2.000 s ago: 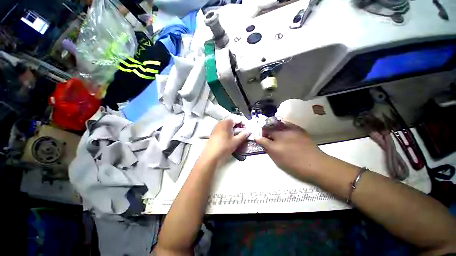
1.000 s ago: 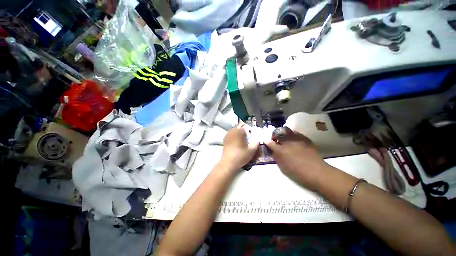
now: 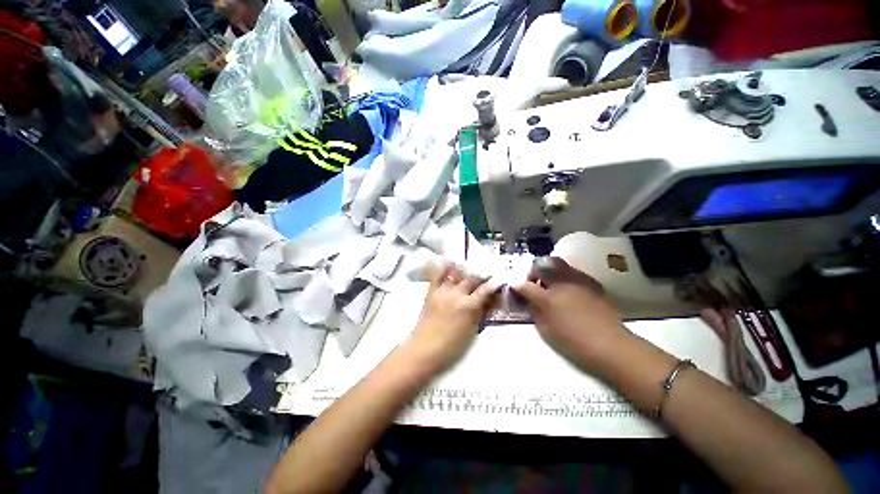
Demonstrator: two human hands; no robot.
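My left hand (image 3: 453, 307) and my right hand (image 3: 567, 301) meet at the needle area under the left end of the white sewing machine (image 3: 598, 154). Their fingertips hold a small whitish fabric piece (image 3: 504, 275) flat at the presser foot. The piece is mostly hidden by my fingers and washed out by bright light. The shiny needle plate (image 3: 508, 307) shows between my hands. A heap of light-grey cut pieces (image 3: 241, 289) lies left of my left hand and hangs over the table edge.
The white table (image 3: 482, 410) has a ruler along its front edge. Right of my right hand lie a cord bundle (image 3: 735, 349), a red-handled tool (image 3: 765, 345) and a dark flat object (image 3: 673, 255). A red bag (image 3: 181, 190) and a clear bag (image 3: 259, 87) stand far left.
The view has shifted, so thread cones now show behind the machine. My hands stay at the needle; my left fingers now reach across the piece towards my right fingertips.
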